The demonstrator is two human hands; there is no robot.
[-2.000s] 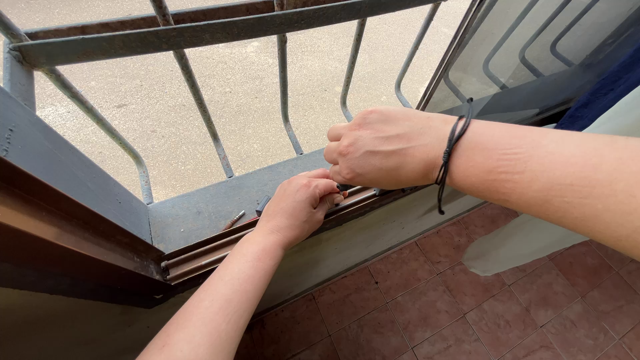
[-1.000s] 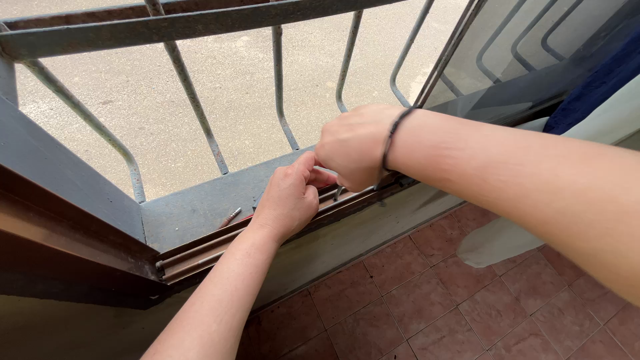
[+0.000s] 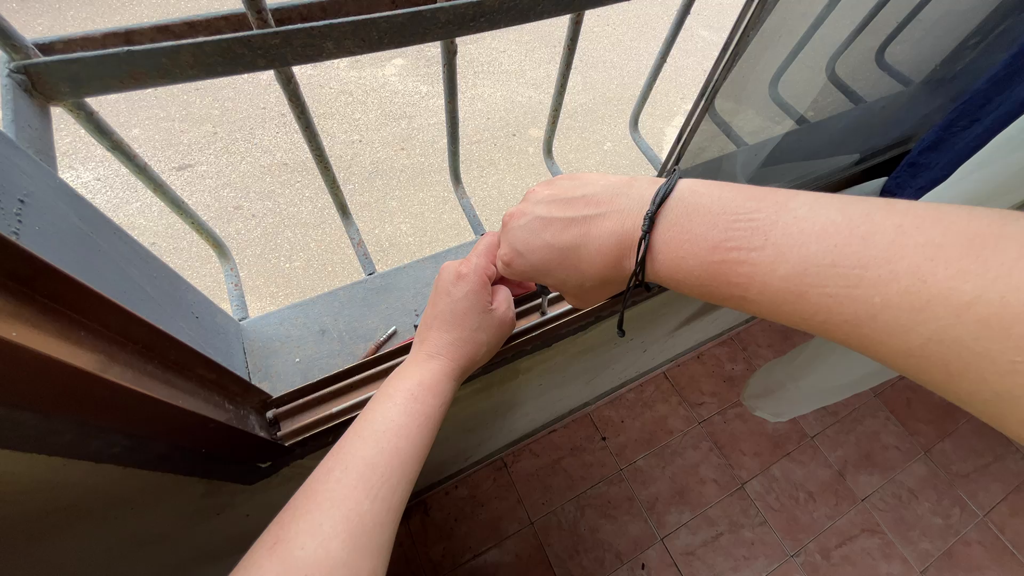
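Note:
Over the brown metal window track (image 3: 336,412), my two hands meet at the fingers. My left hand (image 3: 468,312) is bent, its fingertips mostly hidden at my right hand; a bit of something red shows just beyond its thumb. My right hand (image 3: 572,240), with a black cord bracelet (image 3: 646,228) at the wrist, is curled with its back to the camera. Below it a small dark piece with a metal shank (image 3: 544,301) stands out over the track. What either hand grips is hidden. A metal screw or bolt (image 3: 380,342) lies on the grey sill (image 3: 320,344), left of my left hand.
Grey metal bars (image 3: 320,160) of a window grille rise beyond the sill. A glass pane (image 3: 768,96) stands at the right, with a blue cloth (image 3: 956,132) and a pale curtain (image 3: 816,380) near it. Reddish floor tiles (image 3: 680,464) lie below the wall.
My right hand has turned and shifted over the track, while my left hand stays close against it. The screw or bolt still lies on the sill.

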